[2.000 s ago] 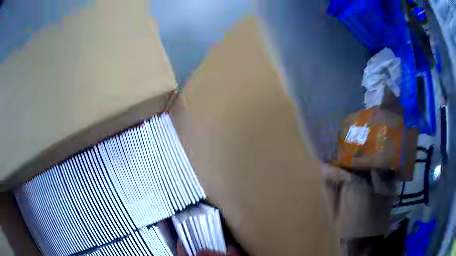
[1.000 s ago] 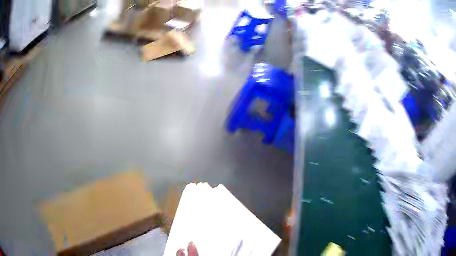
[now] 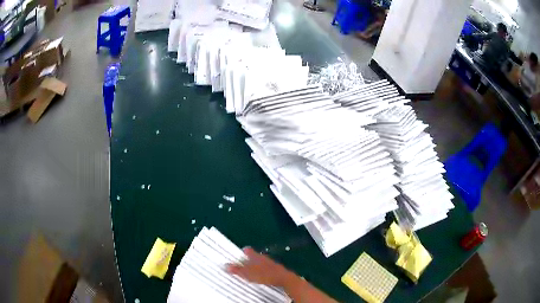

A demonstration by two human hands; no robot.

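A fanned stack of flat white panels (image 3: 204, 272) lies on the near edge of the dark green table, cut off by the bottom of the picture. My right hand (image 3: 257, 269) lies on top of its right part, with the forearm coming from the lower right. The fingers look a little apart and do not close round a panel. My left hand is not in view. A yellow dot sheet (image 3: 370, 278) lies flat to the right. A plain bent yellow sheet (image 3: 158, 258) lies left of the stack. Crumpled yellow material (image 3: 410, 253) lies beyond the dot sheet.
Large overlapping white panel stacks (image 3: 320, 154) cover the table's middle and right, with a white tangled heap (image 3: 338, 77) behind. A red can (image 3: 474, 235) stands at the right edge. White scraps dot the green top (image 3: 172, 160). Blue stools (image 3: 112, 29) stand around. Carton cardboard (image 3: 44, 266) shows lower left.
The view has swung from the open carton of packed panels, past the floor, to the table. White panels held up at the bottom a second ago are out of the air; a fanned stack lies on the table.
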